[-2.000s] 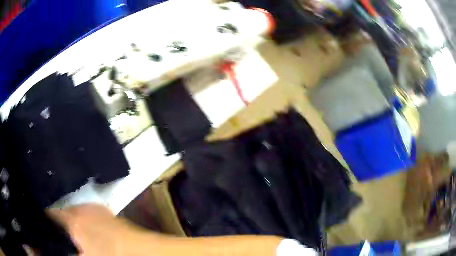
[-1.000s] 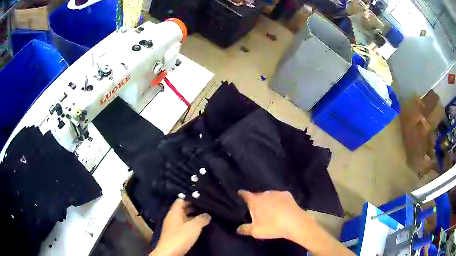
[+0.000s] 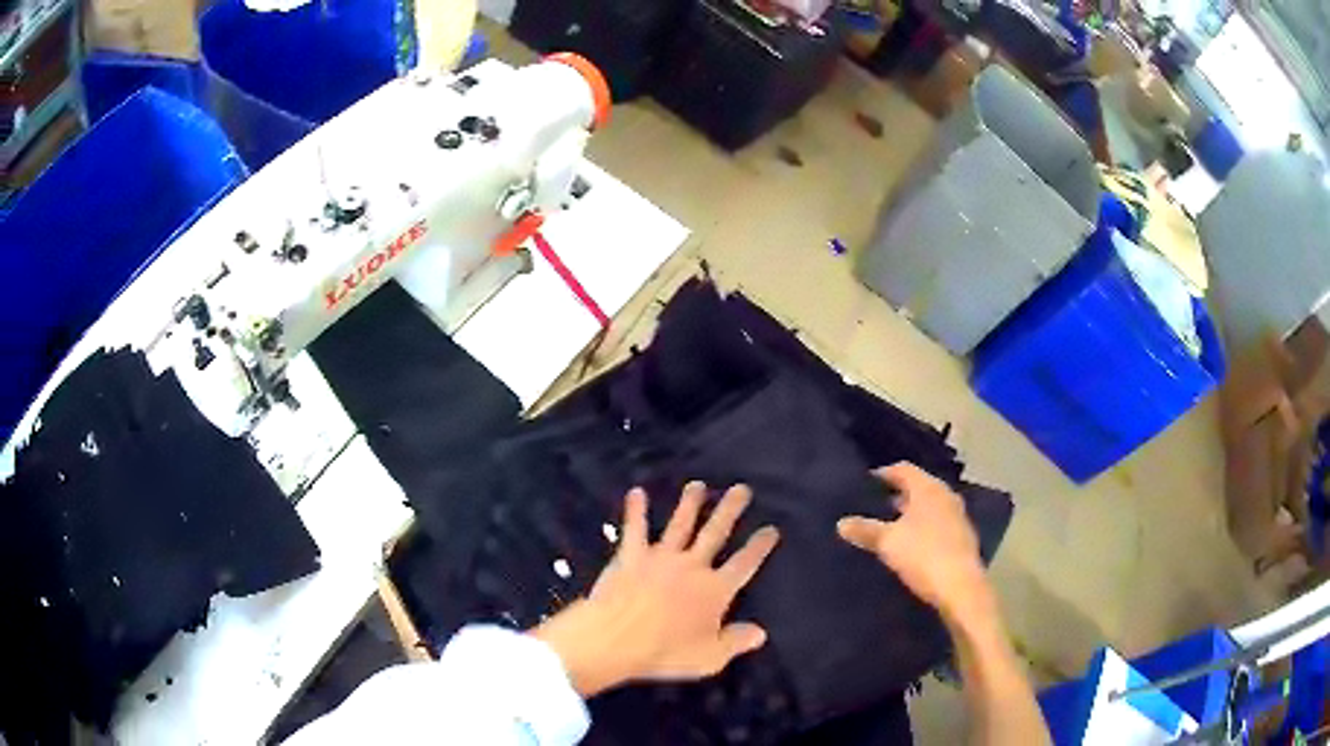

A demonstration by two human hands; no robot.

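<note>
A thick pile of black fabric panels [image 3: 759, 423] lies over an open carton [image 3: 407, 612] beside the sewing table. My left hand [image 3: 668, 595] lies flat on the pile with its fingers spread. My right hand [image 3: 922, 536] is at the pile's right side, thumb and fingers apart; whether it touches or pinches the cloth is not clear. White specks show on the fabric by my left fingers. A narrow black strip [image 3: 401, 364] runs from under the machine head onto the pile. More black panels [image 3: 139, 510] lie on the table at the left.
The white sewing machine [image 3: 394, 190] stands on the white table [image 3: 358, 496], with a red strap [image 3: 572, 281] hanging from it. A grey bin [image 3: 980, 204] and a blue bin [image 3: 1094, 357] are on the floor at the right. A large blue bin [image 3: 110, 219] is behind the table.
My left hand has moved up and right and now lies flat with spread fingers. My right hand has moved right and slightly up. The bunched fabric now lies flatter, and the view has shifted.
</note>
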